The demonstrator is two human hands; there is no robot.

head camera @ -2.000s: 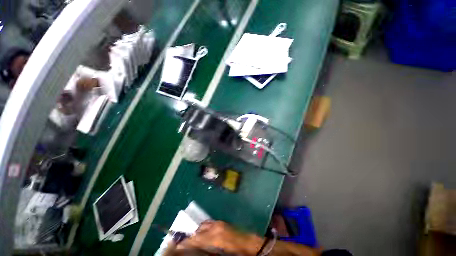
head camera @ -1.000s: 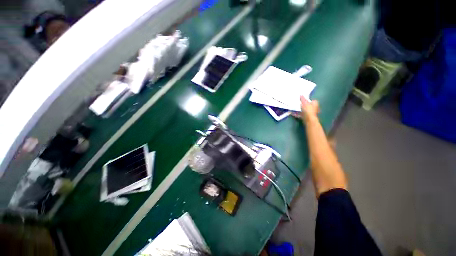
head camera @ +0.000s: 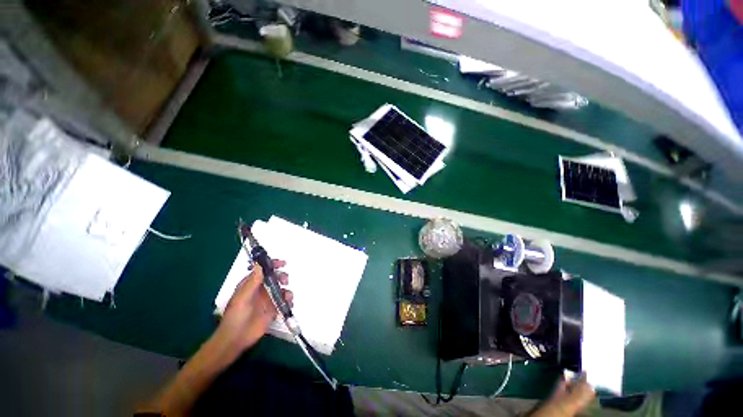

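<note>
My left hand [head camera: 255,303] holds the black soldering iron [head camera: 265,264] like a pen, its tip pointing up and away from me. The iron lies over a white panel stack [head camera: 319,269], backs up, on the green bench. My right hand [head camera: 570,396], blurred and partly cut off by the bottom edge, grips the near edge of a white panel [head camera: 603,334]. This panel is right beside the black fan unit, which hides part of it.
The fan unit [head camera: 525,313], solder spools [head camera: 521,252], a round clear container [head camera: 441,238] and iron stand with yellow sponge [head camera: 412,313] are mid-bench. Dark-faced panels [head camera: 403,142] lie on the conveyor [head camera: 301,122] beyond the pale rail. A large panel pile [head camera: 90,220] is left.
The view has swung around toward the left of the bench. My right hand has come back from the distant right-hand stack, bringing a white panel close to the fan unit. My left hand is in view again.
</note>
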